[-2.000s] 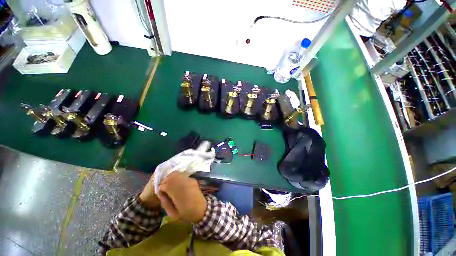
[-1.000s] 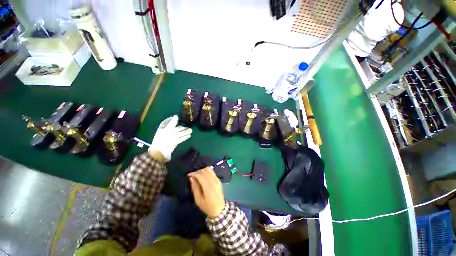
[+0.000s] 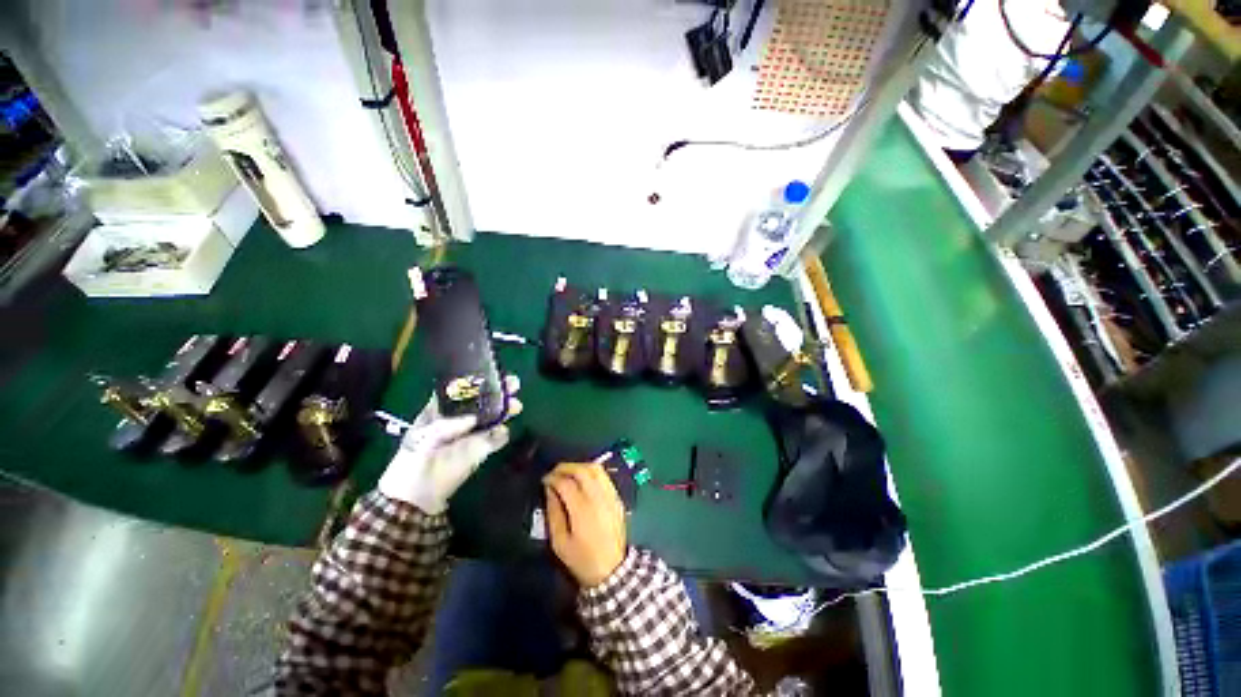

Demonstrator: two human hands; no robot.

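Note:
My left hand (image 3: 442, 460), in a white glove, holds a black lock unit (image 3: 457, 341) raised and tilted, its brass fitting close to my fingers. My bare right hand (image 3: 588, 522) rests on a dark cover part (image 3: 517, 490) at the bench's front edge; its fingertips are bent down and their grip is hard to see. A green circuit board (image 3: 634, 464) lies just right of that hand. A small black module (image 3: 713, 474) with a thin red wire lies further right.
Lock units stand in a row at the back (image 3: 622, 334) and another at the left (image 3: 259, 395). A black bag (image 3: 837, 490) lies at the right. A water bottle (image 3: 765, 242), white cylinder (image 3: 266, 170) and open white box (image 3: 147, 259) are behind. A person in white (image 3: 973, 68) is beyond the conveyor.
My left hand has taken hold of a lock unit from the left end of the back row and lifted it. My right hand has moved slightly right. The camera view has shifted.

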